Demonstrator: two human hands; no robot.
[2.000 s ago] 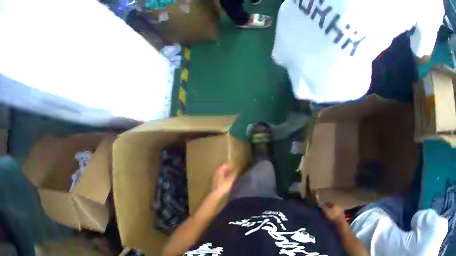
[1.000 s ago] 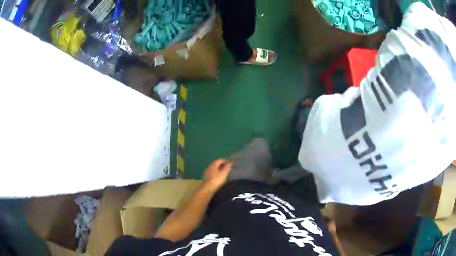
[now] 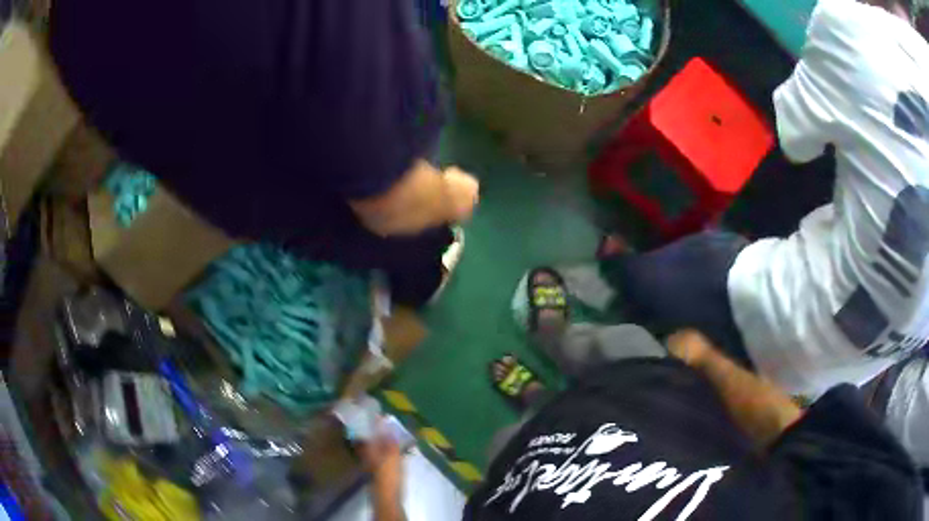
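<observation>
My left hand [image 3: 382, 448] is small and blurred at the lower left, beside a crumpled white bag [image 3: 357, 417] and the edge of a white board [image 3: 430, 490]. I cannot tell whether it touches them. My right hand [image 3: 693, 348] hangs at my right side with its fingers partly hidden; no held object shows. Teal plastic housings [image 3: 270, 326] lie heaped in a carton ahead of my left hand. More teal housings [image 3: 570, 41] fill a round-sided bulk carton [image 3: 520, 117] at the top.
A person in dark clothes [image 3: 244, 112] leans in at upper left. A person in a white shirt [image 3: 825, 254] is close on my right. A red stool [image 3: 708, 127] stands ahead right. Clear plastic bags [image 3: 229, 448] and a yellow item [image 3: 148, 494] lie lower left.
The view has moved forward and turned. The open cartons beside me have left the view, and the white board has shrunk to the bottom edge. The dark-clothed person now fills the upper left.
</observation>
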